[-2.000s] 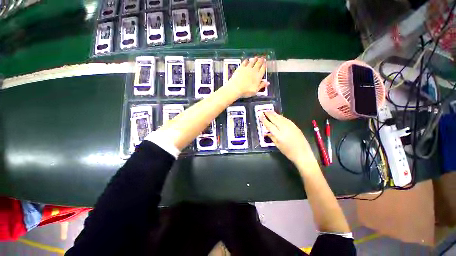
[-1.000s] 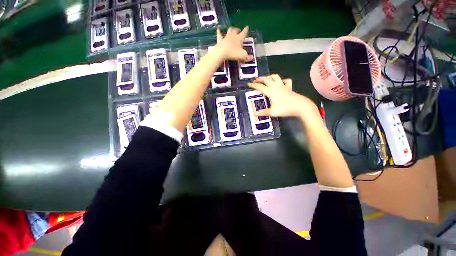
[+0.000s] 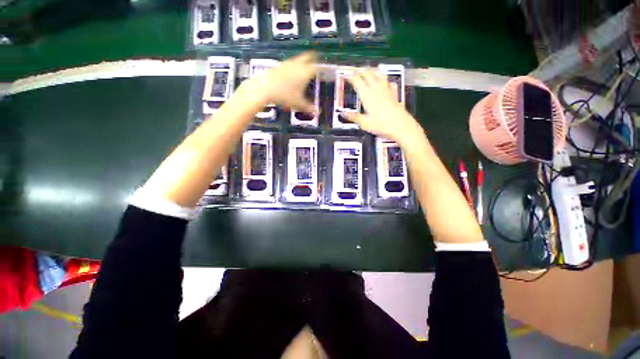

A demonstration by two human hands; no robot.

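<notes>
A clear plastic tray [image 3: 231, 203] with two rows of phone backs lies on the dark green bench in front of me. The phone backs, such as this front-row phone back [image 3: 302, 170], have white rims, dark battery areas and a dark oval at the near end. My left hand [image 3: 289, 83] is blurred, fingers spread, over the back row near its second and third phones. My right hand [image 3: 377, 105] is over the back row's right part, fingers apart. Neither hand visibly holds anything. My left forearm partly hides the front-left phone.
Another tray with phone backs [image 3: 284, 19] lies beyond, on the green surface. At right are a pink fan [image 3: 495, 126], a dark smartphone [image 3: 537, 120] leaning on it, two red pens [image 3: 465, 179], a power strip [image 3: 572, 221] and black cables. Red fabric [image 3: 21, 278] shows at lower left.
The view has shifted, so the trays sit further right in the picture. My left hand has moved left along the back row. My right hand has moved from the front row to the back row.
</notes>
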